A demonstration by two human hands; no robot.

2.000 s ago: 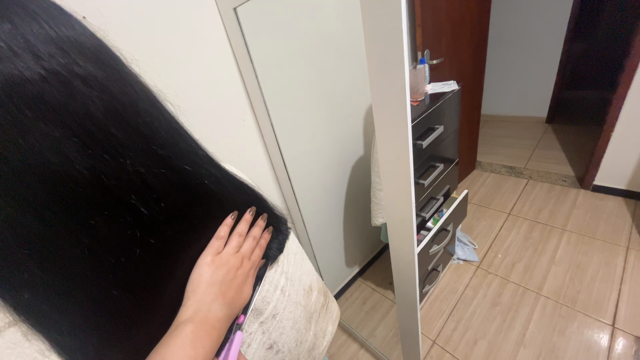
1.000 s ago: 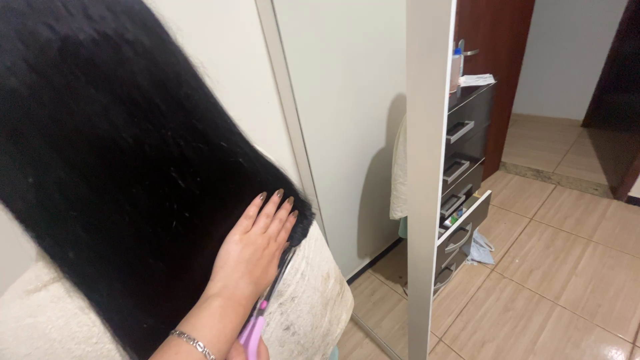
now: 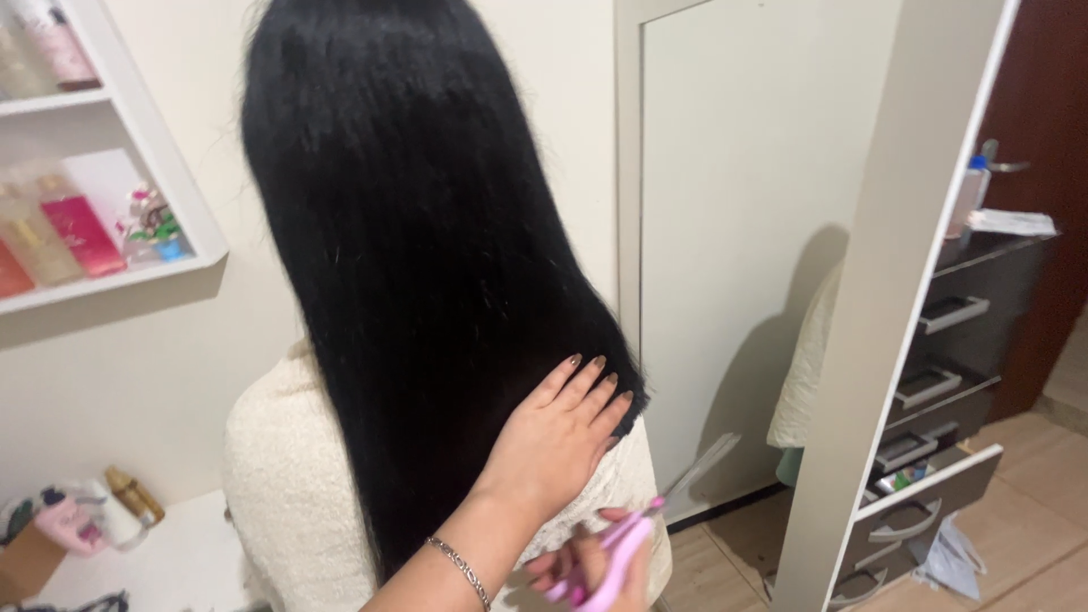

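Note:
A person with long, straight black hair (image 3: 425, 212) stands or sits with their back to me, a cream towel (image 3: 285, 476) over the shoulders and back. My left hand (image 3: 552, 442), with a silver chain bracelet on its wrist, lies flat on the hair near its lower right ends, fingers slightly apart and pointing up and right. Below it and to the right, my right hand (image 3: 595, 561) holds pink-handled scissors (image 3: 625, 544). Their blurred metal blades point up and right, past the towel's edge and clear of the hair. Part of the right hand is cut off by the frame's bottom.
A framed mirror (image 3: 748, 170) leans or stands behind on the right. Beyond it is a dark chest of drawers (image 3: 969, 340) with one drawer pulled out. A white wall shelf (image 3: 161, 272) holds bottles at the left. A white tabletop (image 3: 144, 569) with toiletries is below.
The view has swung left. My right hand and the scissors have come out from beneath my left hand, and the blades now point away from the hair. My left hand remains on the hair.

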